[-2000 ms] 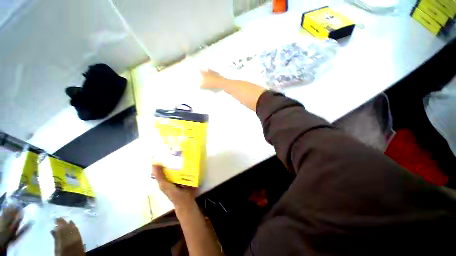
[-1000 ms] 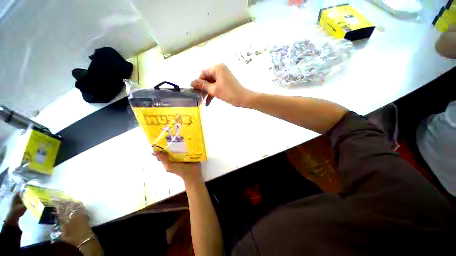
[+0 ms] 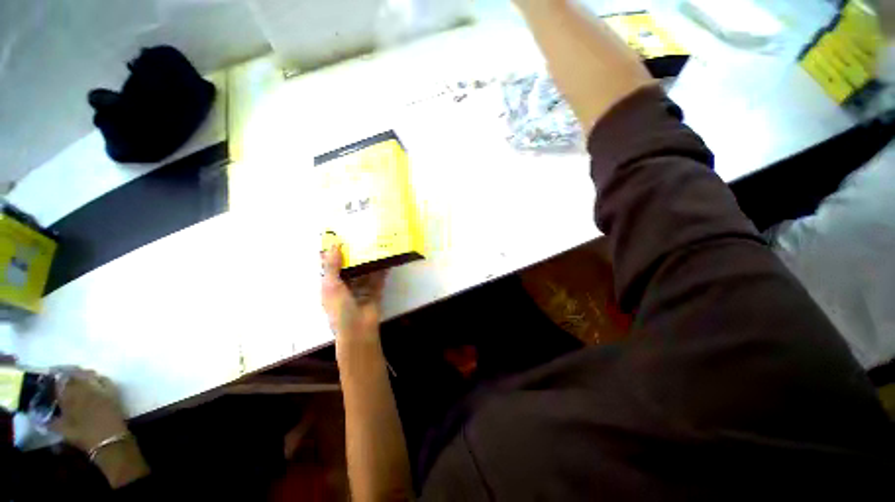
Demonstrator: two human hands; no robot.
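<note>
My left hand grips the lower end of a yellow box with black ends, thumb on its front face. The box is above the white table, its front turned up; its print is washed out by glare. No clear wrap can be made out on it. My right forearm stretches forward past the silvery heap of small clear bags. My right hand is cut off by the top edge.
Another yellow box lies at the back, partly behind my right arm. Stacked yellow boxes are at far right. A black cloth or cap lies near the wall. Another person's hand handles wrapped goods at lower left. A yellow box stands at the left edge.
My right hand has left the top of the box and moved forward out of view. The clear wrap and black hanger seen at the box's top earlier no longer show.
</note>
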